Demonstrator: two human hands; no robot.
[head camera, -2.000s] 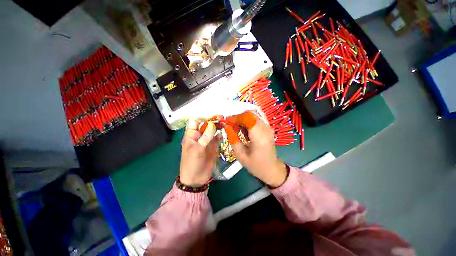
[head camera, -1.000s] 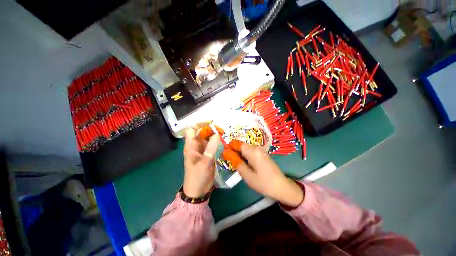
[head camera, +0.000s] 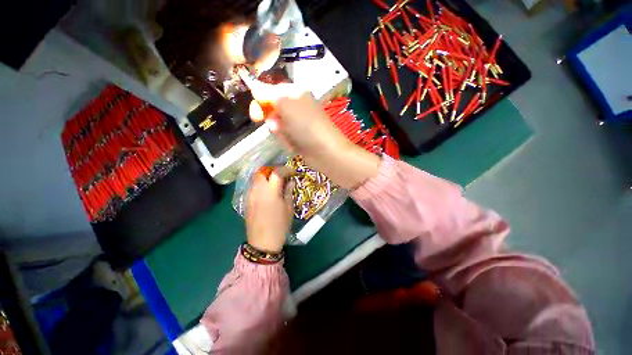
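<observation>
My right hand (head camera: 298, 125) reaches up to the lit die area (head camera: 239, 78) of the crimping machine. Glare washes out its fingertips, so I cannot tell what they hold. My left hand (head camera: 268, 208) is low, at the left side of the clear terminal bag (head camera: 244, 186), with orange covers on the fingertips. Its fingers are bent close together, and I cannot tell whether they hold a terminal. Gold and silvery terminals (head camera: 312, 191) lie in the open bag. Red leads (head camera: 344, 118) lie beside the machine base, partly hidden by my right forearm.
The left black tray (head camera: 156, 215) holds red leads in dense rows. The right black tray (head camera: 409, 128) holds scattered red leads with gold ends. The lamp (head camera: 263, 48) hangs over the die. A white block (head camera: 310, 229) lies at the bag's near edge on the green mat (head camera: 485, 149).
My right hand has moved from beside my left hand over the bag up to the machine's die. My left hand has shifted slightly down and left. The whole view has shifted somewhat.
</observation>
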